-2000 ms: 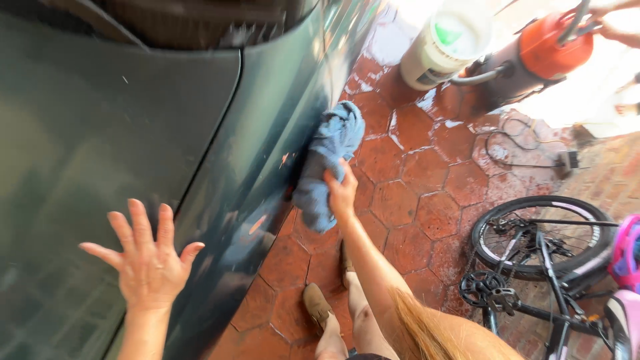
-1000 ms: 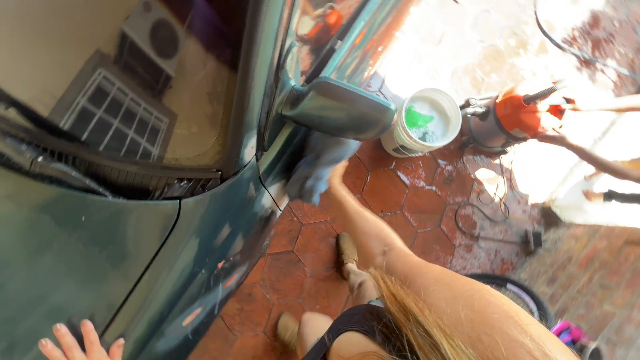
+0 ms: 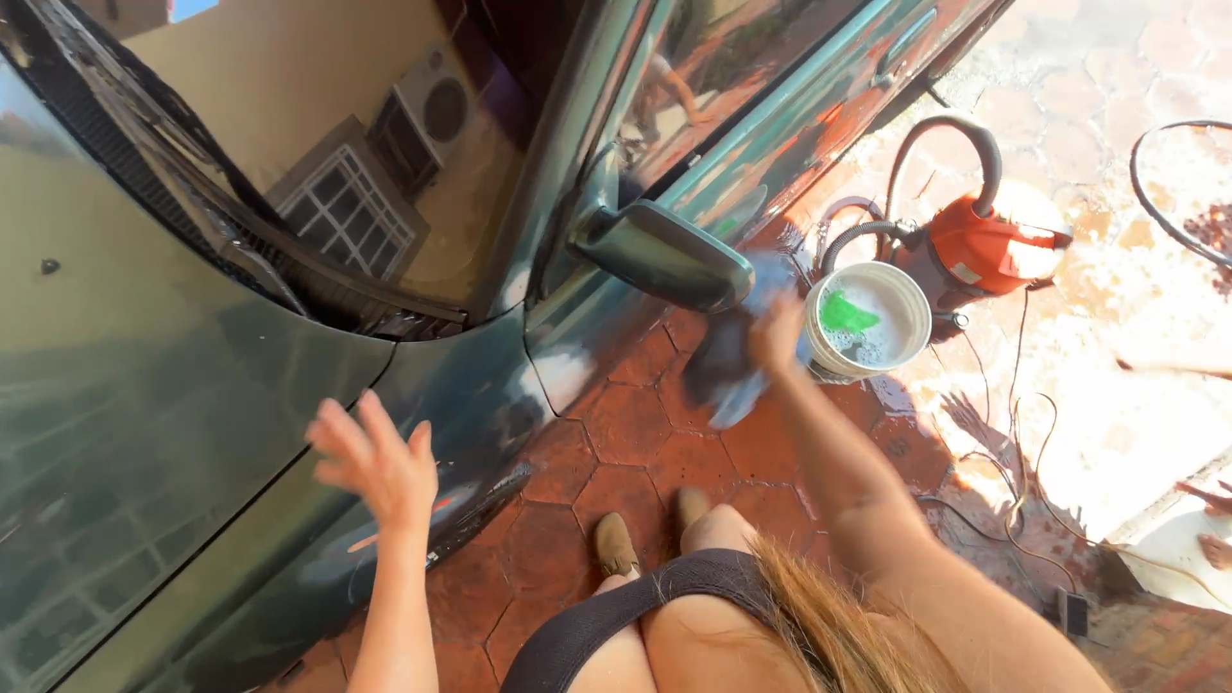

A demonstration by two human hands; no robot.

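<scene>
My right hand [image 3: 778, 337] grips a blue cloth [image 3: 730, 371], blurred by motion, beside the side mirror [image 3: 669, 252] of a dark green car. The cloth hangs between the mirror and a white bucket [image 3: 900, 356] of soapy water, in which a green thing [image 3: 847, 312] floats. Over the edge of the car's hood [image 3: 192, 385], my left hand [image 3: 380, 462] is raised with its fingers apart and holds nothing. Whether it touches the hood I cannot tell.
An orange and grey vacuum cleaner [image 3: 991, 245] with a hose stands behind the bucket. Cables [image 3: 1035, 481] run over the wet hexagonal floor tiles [image 3: 621, 438]. A wiper [image 3: 173, 178] lies at the windshield's base. Part of another person [image 3: 1215, 551] shows at the right edge.
My right hand has carried the cloth away from the car's side, toward the bucket. My left hand has come further into view. The view has shifted from the hood toward the mirror and door.
</scene>
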